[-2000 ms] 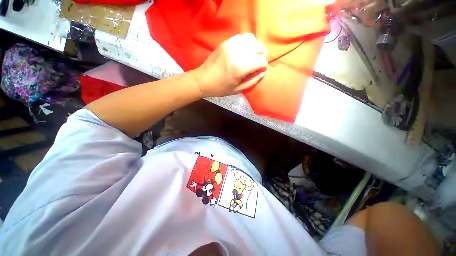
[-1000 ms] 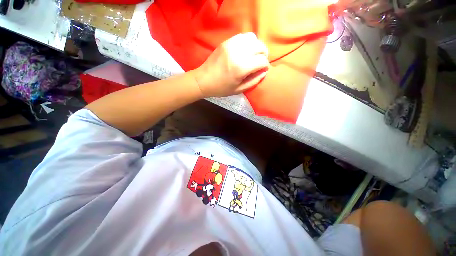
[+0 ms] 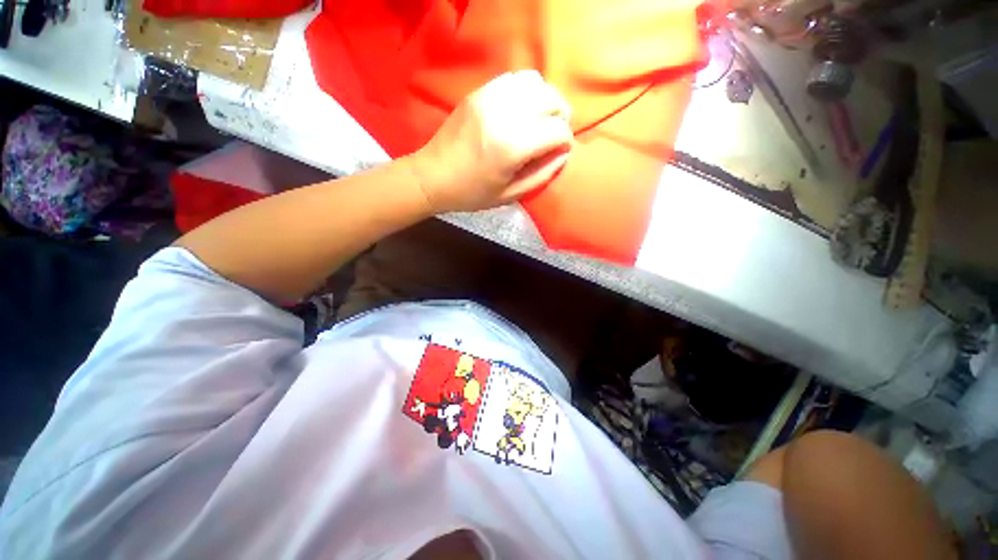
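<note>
A large red fabric piece point(image 3: 596, 202) lies over the white machine bed point(image 3: 722, 235), looking orange and pale under the lamp. My left hand point(image 3: 503, 137) rests on it with curled fingers, closed on the cloth; the fingertips are hidden. A dark curved line runs on the fabric from my hand toward the bright needle area point(image 3: 717, 55), where glare hides detail. My right hand is not in view; only part of a bent bare limb point(image 3: 865, 492) shows at the lower right.
Dark loops point(image 3: 870, 235), a tan ruler-like strip point(image 3: 925, 208), a pink stick point(image 3: 843, 131) and a ribbed metal knob point(image 3: 830, 79) lie right of the glare. A red-and-white heap point(image 3: 219, 186) and patterned cloth point(image 3: 60, 170) are at left.
The view has shifted slightly, moving the table items a little left in the picture. A dark area now covers the left floor. My left hand keeps its place on the fabric.
</note>
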